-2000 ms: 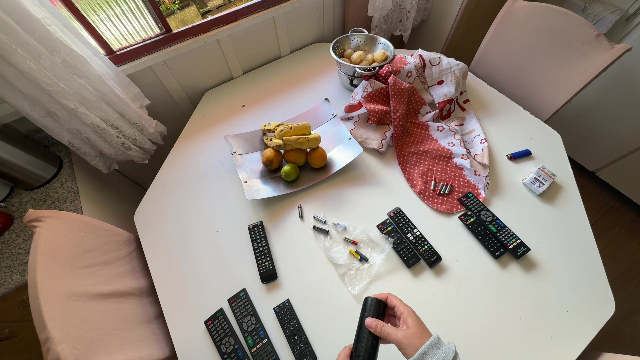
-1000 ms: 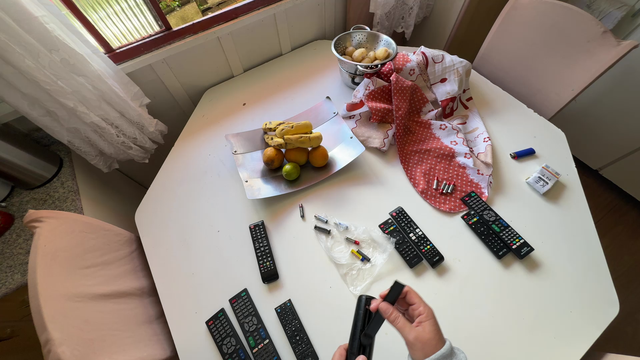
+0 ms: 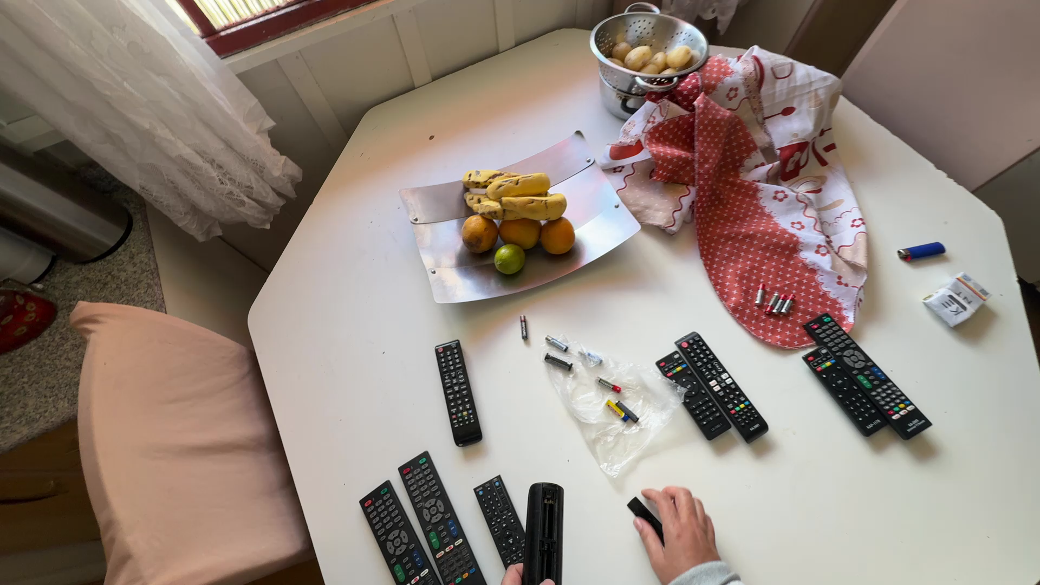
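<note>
At the bottom edge, my left hand holds a black remote control with its back up and its battery compartment uncovered; most of that hand is out of frame. To the right, my right hand has its fingers on a small black battery cover at the tabletop. Above them lies a clear plastic bag with several loose batteries on and around it. A single battery lies to its upper left.
Several remotes lie at lower left, upper left, centre right and right. Farther back are a metal fruit tray, a colander of potatoes, a patterned cloth bearing batteries, a blue lighter and a small white pack.
The cover was on the remote two seconds ago and was lifted off it one second ago. My right hand has moved right and down to the table with it, away from the remote.
</note>
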